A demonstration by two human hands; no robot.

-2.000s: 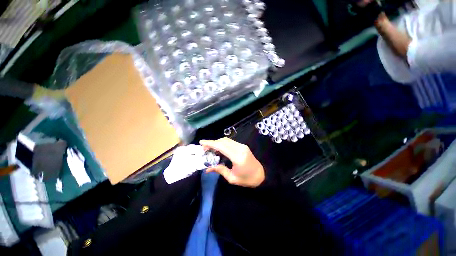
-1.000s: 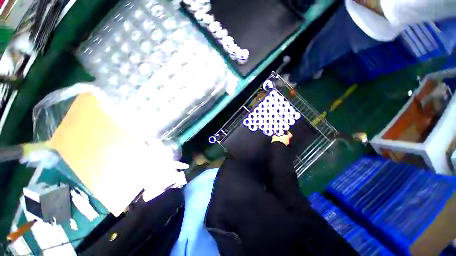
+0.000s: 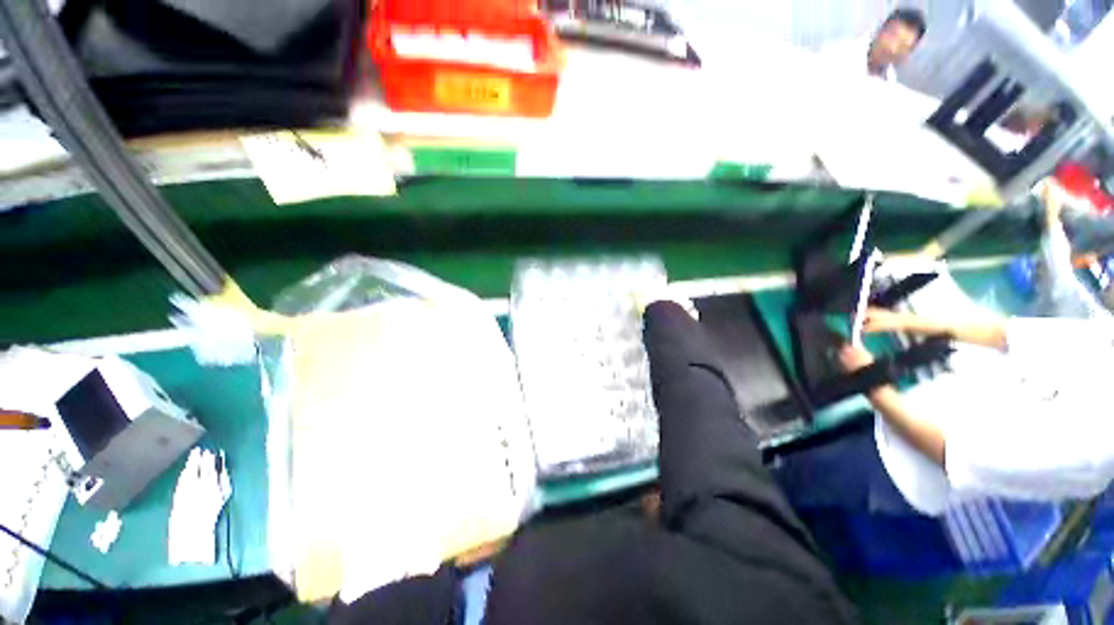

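Note:
My right arm reaches forward to the far right corner of the clear blister tray (image 3: 586, 372), which shows rows of pale round pockets. My right hand (image 3: 669, 303) is small, blurred and mostly hidden by its dark sleeve; what it holds cannot be seen. My left sleeve ends at the bottom by the cardboard sheet (image 3: 403, 427), which lies in clear plastic and is washed out by glare. My left hand cannot be made out against this glare. A black tray (image 3: 742, 354) lies right of the blister tray.
A screw feeder (image 3: 128, 433), a white glove (image 3: 198, 507) and small white pieces (image 3: 106, 530) lie on the left. A red bin (image 3: 464, 55) stands on the raised shelf. Another person's arms (image 3: 916, 427) work at the right. A metal post (image 3: 122, 159) rises at upper left.
The view has swung up to the bench and shelf. My right hand has moved from the rack of round parts to the blister tray's far corner. The rack is out of view.

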